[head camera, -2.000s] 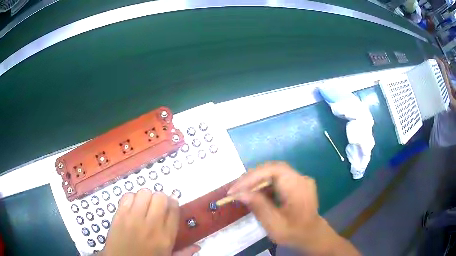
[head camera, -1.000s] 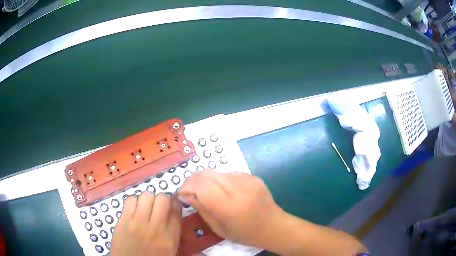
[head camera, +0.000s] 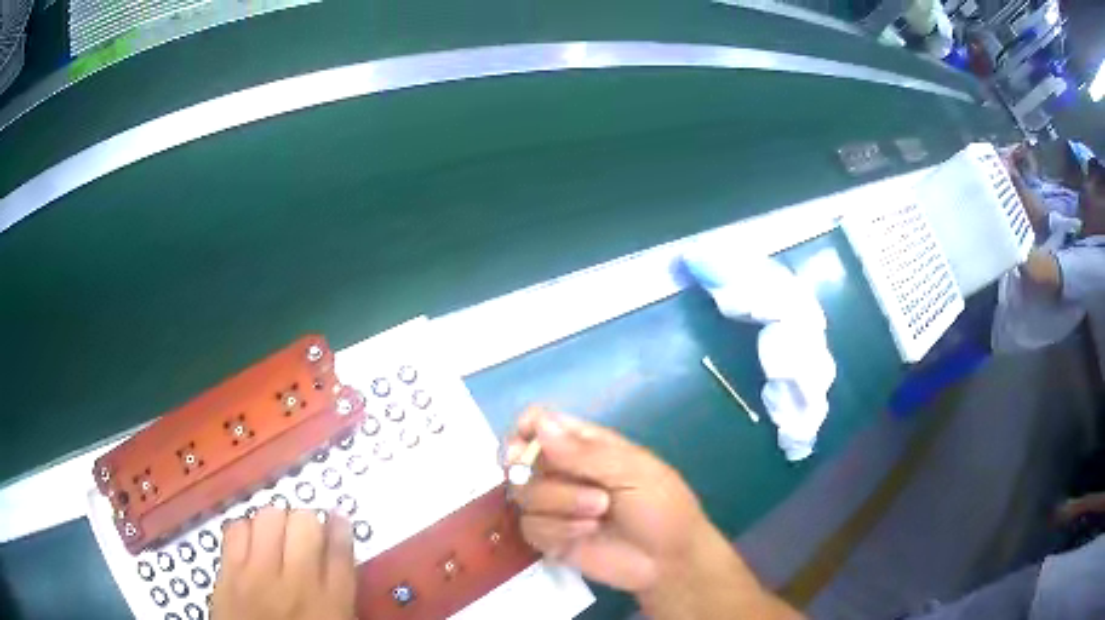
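My right hand (head camera: 606, 503) holds a thin tan stick (head camera: 528, 458) in its fingertips, above the right end of the near red fixture (head camera: 424, 555). My left hand (head camera: 286, 569) rests at the left end of this fixture, fingers bent; whether it grips it is hidden. A dark part sits in one of the near fixture's seats. A second red fixture (head camera: 230, 436) lies on the upper left of the white parts tray (head camera: 424, 466). Small dark-rimmed round parts (head camera: 333, 476) stand in rows on the tray.
A spare stick (head camera: 731, 389) lies beside a crumpled white cloth (head camera: 788, 351) on the green bench. White perforated trays (head camera: 911, 273) stand at right. A green belt (head camera: 485, 182) runs behind. A person's arm and clothing (head camera: 1045, 285) show at the far right.
My right hand has moved away from my left hand, to the right, and now shows the stick pointing towards the camera. The view has shifted, so the bench things appear further left.
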